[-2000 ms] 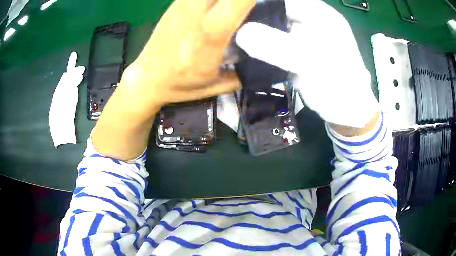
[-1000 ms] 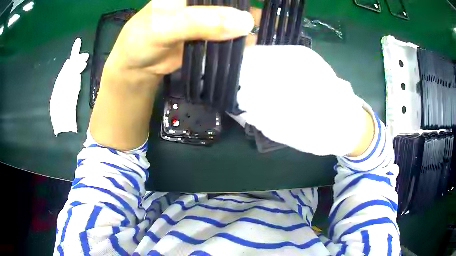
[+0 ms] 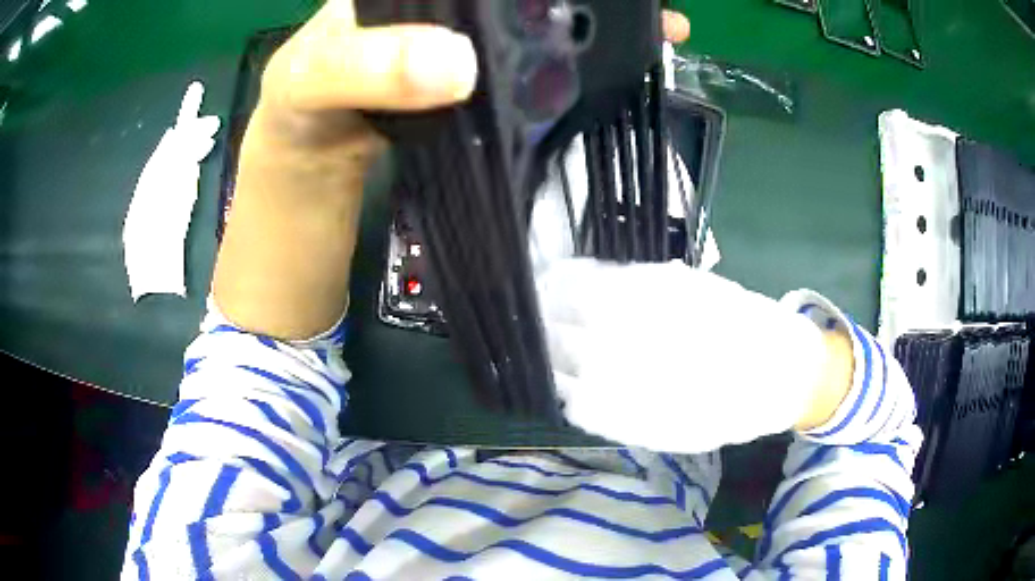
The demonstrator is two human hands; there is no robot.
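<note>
My bare left hand [image 3: 363,85] grips the top of a stack of black phone housings [image 3: 482,261] held on edge, its lower end blurred. One housing with round camera openings shows its face at the top of the stack. My gloved right hand [image 3: 681,352] is at the stack's lower right side, with more upright black housings [image 3: 624,182] rising behind its fingers; its fingertips are hidden. A pile of housings with a red dot [image 3: 409,272] lies on the bench, partly hidden by the stack. An open black frame [image 3: 715,148] lies behind the right-hand housings.
A white glove [image 3: 165,216] lies at left, beside a partly hidden black frame [image 3: 244,85]. A white tray [image 3: 922,250] with black housings on edge [image 3: 999,227] stands at right. Thin open frames [image 3: 849,25] lie at the back right. Clear film [image 3: 749,82] lies behind the held parts.
The stack in my left hand has tilted and come nearer the camera, showing a housing's face. My gloved right hand has moved down, uncovering more of the right-hand housings and the frame behind them.
</note>
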